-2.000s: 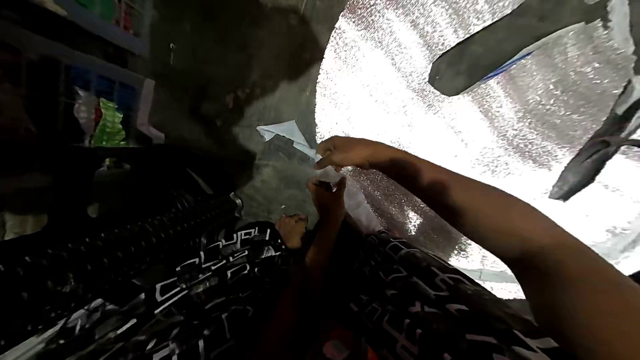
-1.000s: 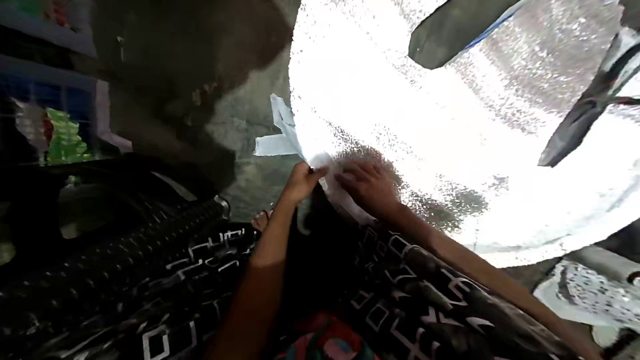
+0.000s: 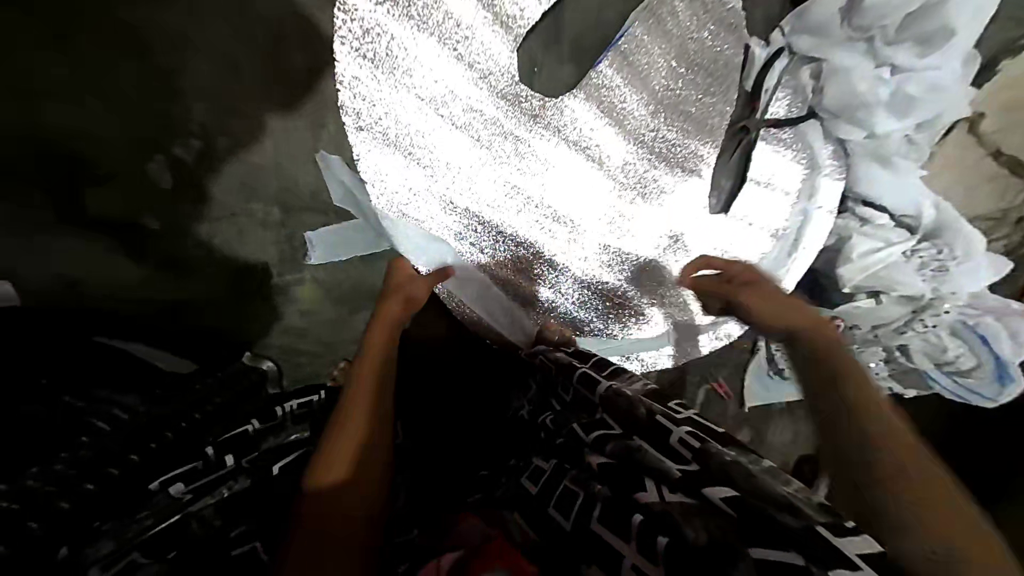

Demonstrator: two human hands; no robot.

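A large round silvery, glittering sheet [image 3: 592, 184] lies on the floor, with a dark elongated cut-out near its top. A pale strip of cloth or paper [image 3: 480, 300] runs along its lower left edge, its loose ends sticking out past the rim. My left hand [image 3: 412, 288] pinches this strip and the sheet's edge between thumb and fingers. Over the sheet's lower right part is my right hand [image 3: 732, 292], slightly blurred, its fingers curled; whether something thin is between them cannot be told. Part of a foot [image 3: 554, 334] touches the sheet's near edge.
Crumpled white sheets or bags [image 3: 904, 160] are heaped at the right, beside the round sheet. A black strap-like item [image 3: 744, 132] lies over or in an opening at its right. A small red object [image 3: 722, 390] is on the dark floor [image 3: 264, 176]. Patterned cloth covers my legs.
My right hand has moved right, away from my left hand, which stays at the strip. Two seconds ago both hands were close together at the edge. The view has shifted right.
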